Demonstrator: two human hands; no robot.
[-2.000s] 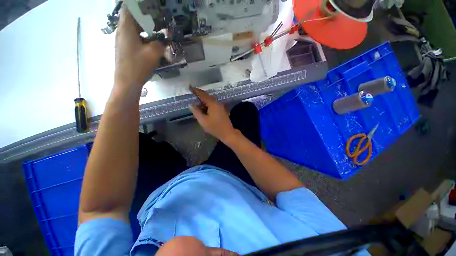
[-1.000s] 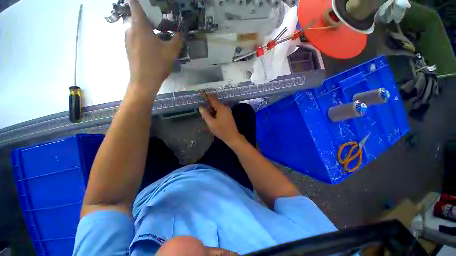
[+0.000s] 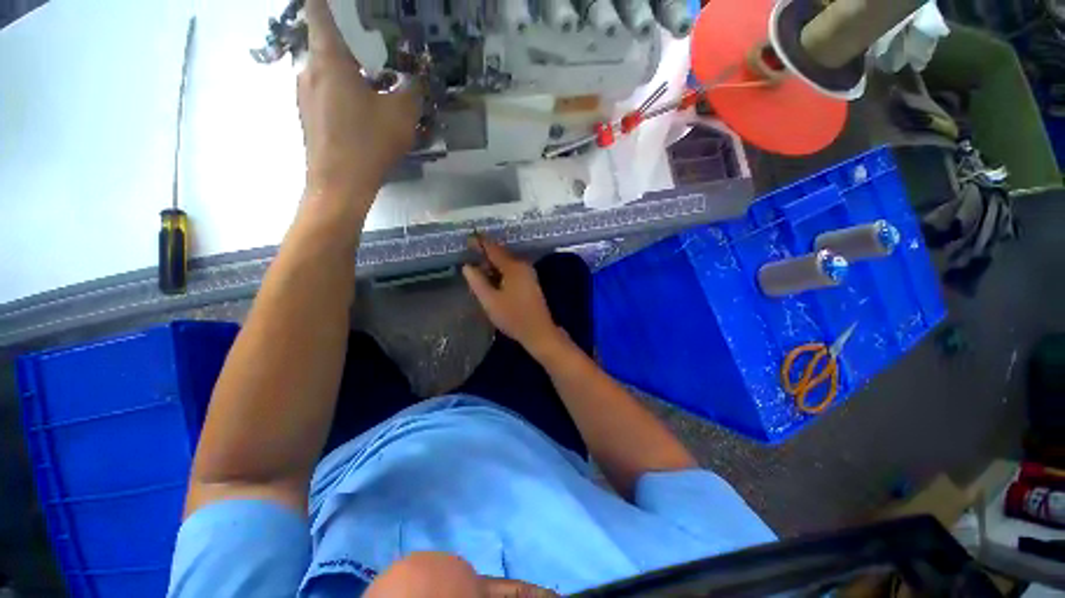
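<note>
The pale sewing machine head (image 3: 572,58) stands at the top centre, with a row of round white knobs. My left hand (image 3: 356,123) reaches up to the machine's left side, fingers at the dark metal parts (image 3: 420,94) of the needle area; the fingertips are partly hidden, and whether they grip a part cannot be told. My right hand (image 3: 510,294) is below the table edge, closed around a small dark tool, likely the short screwdriver (image 3: 482,257), its tip pointing up at the ruler strip. The flat metal machine bed (image 3: 473,187) lies between the hands.
A long screwdriver (image 3: 173,251) lies on the left. Red-gripped tools (image 3: 632,119) lie on white cloth (image 3: 631,164) beside a grey tray (image 3: 704,158). Right: orange-red disc (image 3: 771,105) with thread cone (image 3: 858,26), and blue crate (image 3: 747,339) with spools (image 3: 794,273) and scissors (image 3: 812,377). Another crate (image 3: 111,432) stands left.
Compared with two seconds ago, my left hand has shifted right and its fingers spread around the needle area. My right hand has moved slightly right and down. The camera view has shifted a little.
</note>
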